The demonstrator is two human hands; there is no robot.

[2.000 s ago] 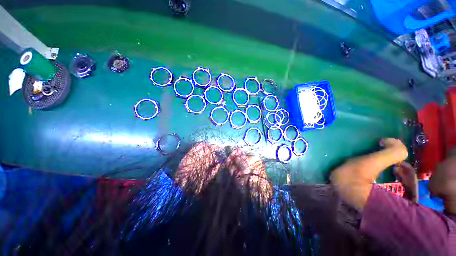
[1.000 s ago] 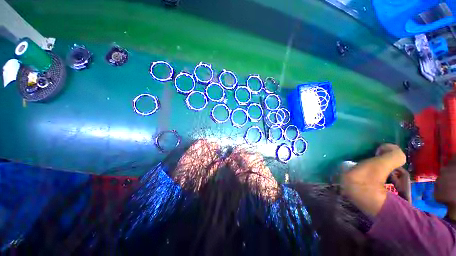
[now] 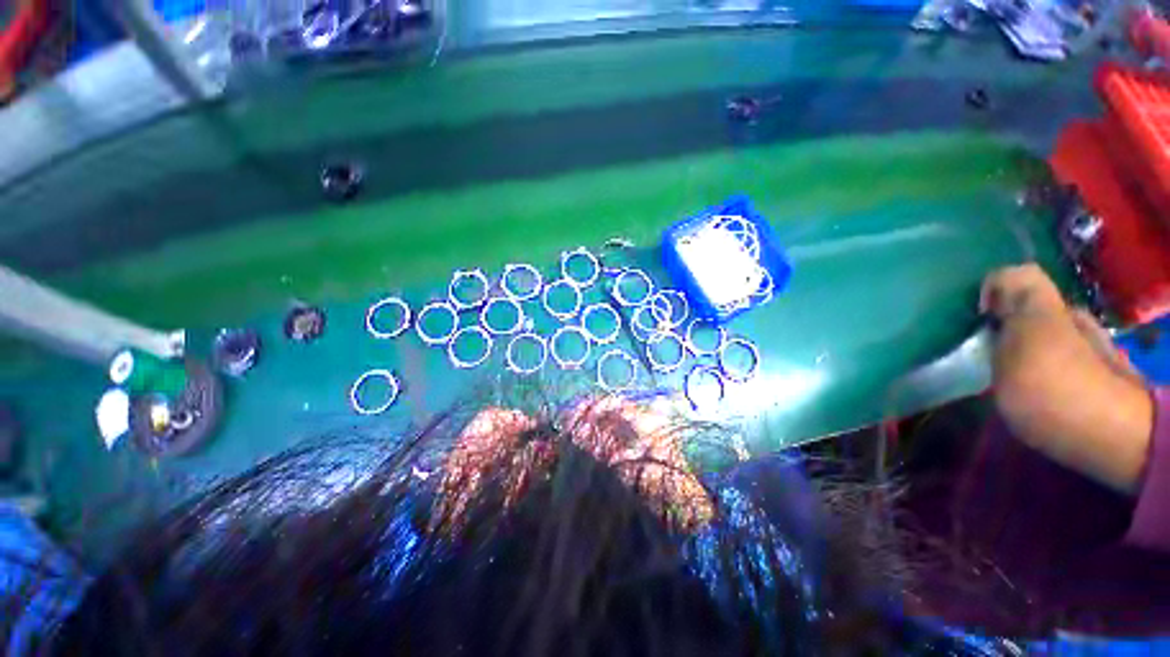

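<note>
My left hand and my right hand are close together at the bench's near edge, partly covered by dark hair in front of the camera. Their fingertips meet around a small dark spot that I cannot make out, so what they hold is unclear. Just beyond them, several thin silvery metal rings lie spread in loose rows. A single metal ring lies apart to the left. A blue parts bin with white rings heaped inside stands to the right of the rings.
At left are two dark round units, a dark round dish, a green roll and a metal post. More dark units sit on the conveyor. At right are another person's hand and red trays.
The view has tilted and shifted, showing more of the far side. The rings and left-hand items sit lower in the picture. My hands stay together. The neighbour's hand appears higher and further right.
</note>
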